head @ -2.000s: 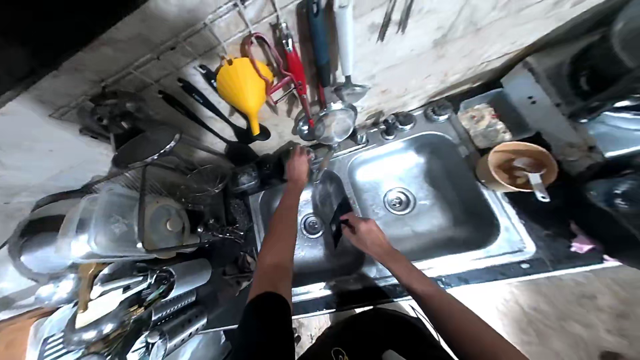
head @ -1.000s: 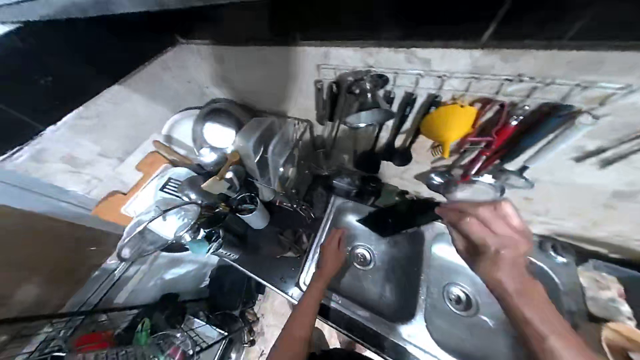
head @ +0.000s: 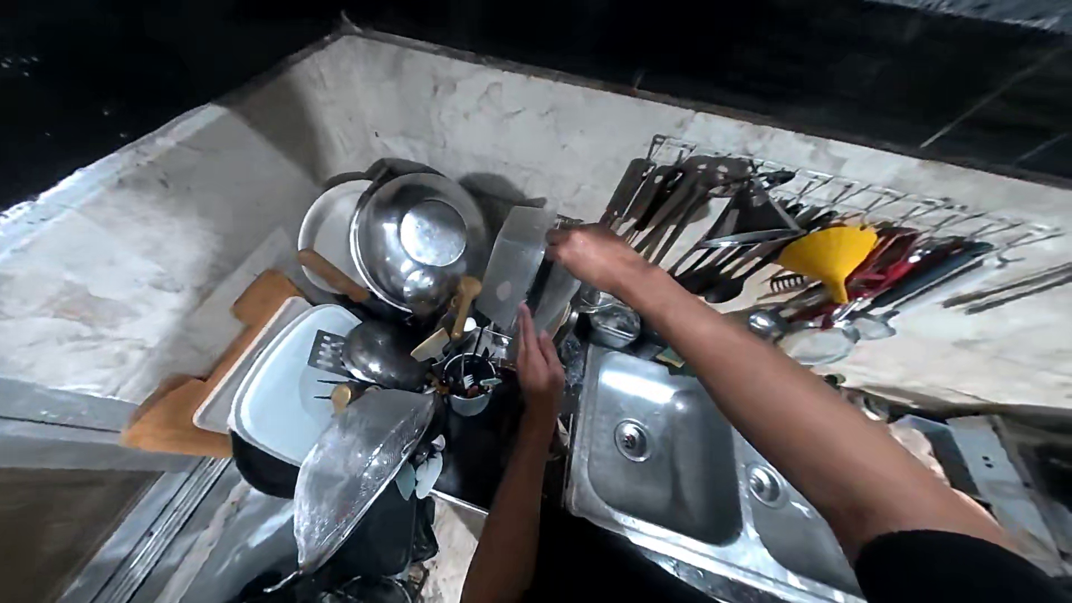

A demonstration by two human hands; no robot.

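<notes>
My right hand (head: 596, 255) is at the dish rack, its fingers bent at the upper edge of the upright containers; a dark, thin edge shows below it, and whether the hand grips it I cannot tell. My left hand (head: 538, 360) is raised just below, fingers extended and close together, beside a translucent plastic container (head: 515, 268). A large steel bowl (head: 419, 239) leans to the left of the container. Below stands a utensil cup (head: 469, 404) with several utensils in it.
A double steel sink (head: 662, 452) lies to the right. Utensils and a yellow funnel (head: 829, 255) hang from a wire wall rack (head: 904, 209). Wooden boards (head: 180, 414), a white tray (head: 293, 381), a wire strainer (head: 360, 469) and a wooden-handled pan crowd the left side.
Both hands have moved from the sink to the dish rack at its left. The flat black item that my right hand held over the sink is no longer plainly seen. The view has swung left.
</notes>
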